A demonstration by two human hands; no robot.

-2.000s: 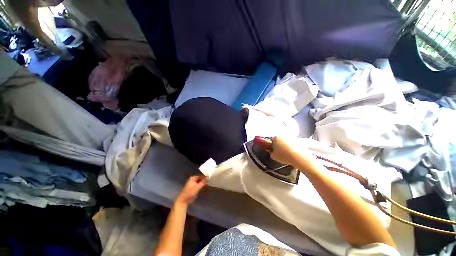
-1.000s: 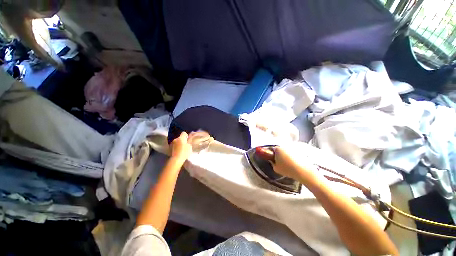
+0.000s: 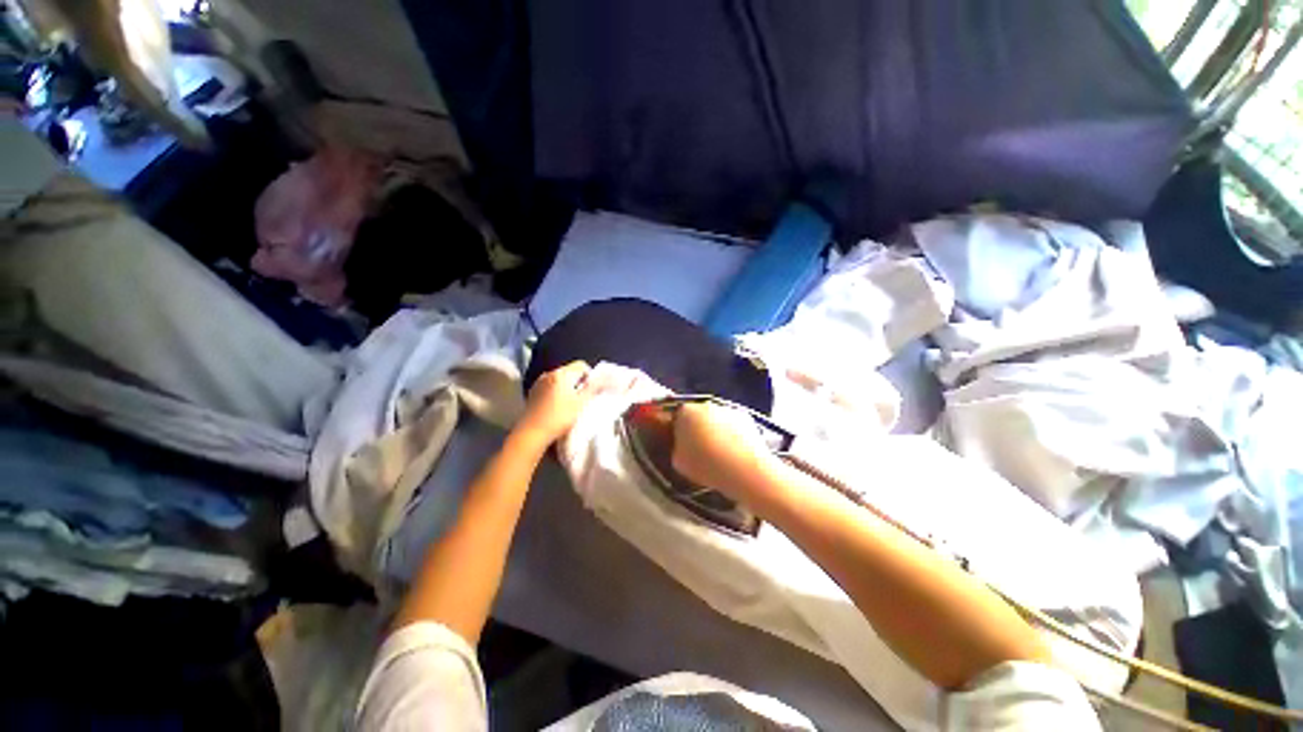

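A cream-white garment (image 3: 800, 594) is pulled over the black padded pressing arm (image 3: 643, 335), whose rounded end shows beyond the cloth. My left hand (image 3: 562, 398) grips the garment's edge near that end. My right hand (image 3: 717, 446) is closed on the handle of the dark steam iron (image 3: 696, 498), which rests on the garment just right of my left hand. The handle is mostly hidden under my fingers. Steam hoses (image 3: 1057, 624) run from the iron to the lower right, partly behind my forearm.
Behind the arm lie a white board (image 3: 636, 263), a blue cylinder (image 3: 773, 269) and a crumpled white garment pile (image 3: 1043, 343). Cream cloth (image 3: 407, 415) drapes the left end of the grey padded table (image 3: 572, 579). A dark purple curtain (image 3: 857, 100) hangs behind.
My left hand has moved up from the garment's lower front edge and now grips its edge. My right hand has slid the iron left, close to my left hand. The view has shifted slightly.
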